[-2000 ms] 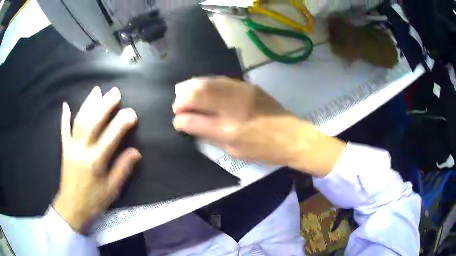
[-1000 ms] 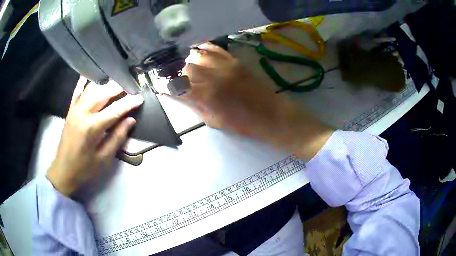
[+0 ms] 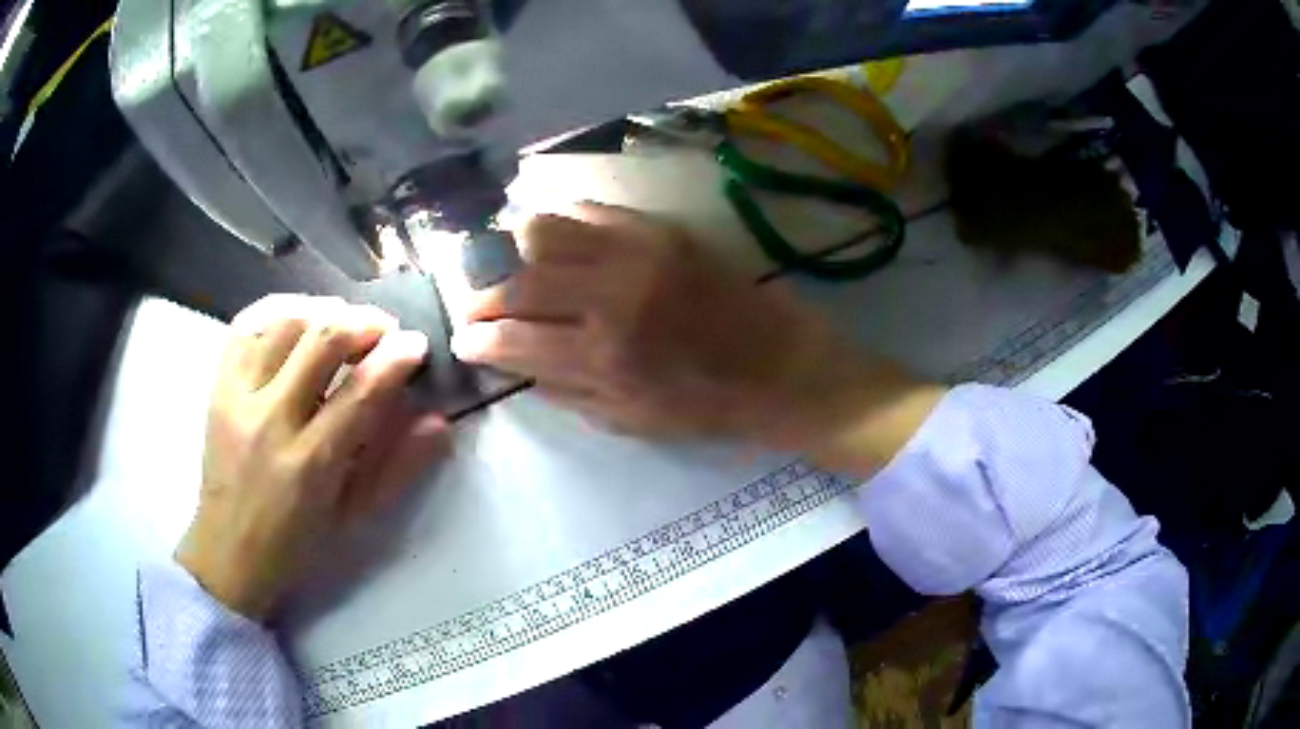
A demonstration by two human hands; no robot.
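A dark cloth [image 3: 409, 301] lies under the needle area of the sewing machine head [image 3: 235, 135], in bright lamp light. My left hand [image 3: 307, 434] is left of and below the needle, with thumb and fingertips together on the cloth's near end. My right hand [image 3: 627, 321] is slightly blurred, its fingertips at the cloth's right edge, just below the small grey block [image 3: 489, 258]. Whether the right fingers grip the cloth is hidden. More dark cloth [image 3: 157, 214] lies left of and behind the head.
Scissors with one yellow and one green handle [image 3: 895, 235] lie right of the needle, beside a brown fuzzy pad [image 3: 1048, 207]. A thin dark stick-like thing crosses the green loop. The printed ruler [image 3: 570, 591] runs along the front table edge. Dark and white scraps lie at far right.
The large dark cloth no longer covers the table front. The machine head shows more fully. Since one second ago, both hands have moved nearer the wearer and the cloth's pointed corner is now covered by my left fingers.
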